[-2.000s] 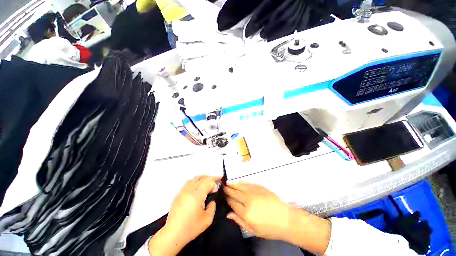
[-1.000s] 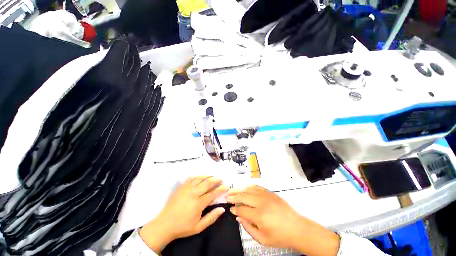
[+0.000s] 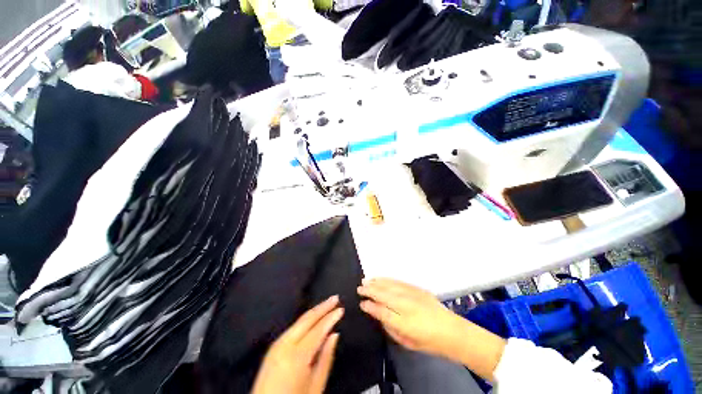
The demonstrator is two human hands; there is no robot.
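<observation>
A black cut panel (image 3: 289, 288) lies spread on the white table and down over its front edge. Its pointed top end is just in front of the presser foot (image 3: 339, 189) of the white sewing machine (image 3: 431, 131). My left hand (image 3: 302, 350) lies on the panel, fingers extended and slightly apart, cut off by the lower edge. My right hand (image 3: 408, 315) is at the panel's right edge, fingertips touching the cloth, with the fingers close together. Whether the right fingers pinch the edge is hard to tell.
A thick fanned bundle of black and white panels (image 3: 181, 223) stands at the left. A smartphone (image 3: 558, 197), pens (image 3: 494, 205) and a small black cloth (image 3: 440, 185) lie right of the needle. A blue crate (image 3: 654, 331) holds black pieces at lower right. A person (image 3: 104, 73) sits at far left.
The black panel now lies flat and spread in front of the presser foot; before, both hands held its end together there. My hands have moved apart and back towards me. The view has shifted.
</observation>
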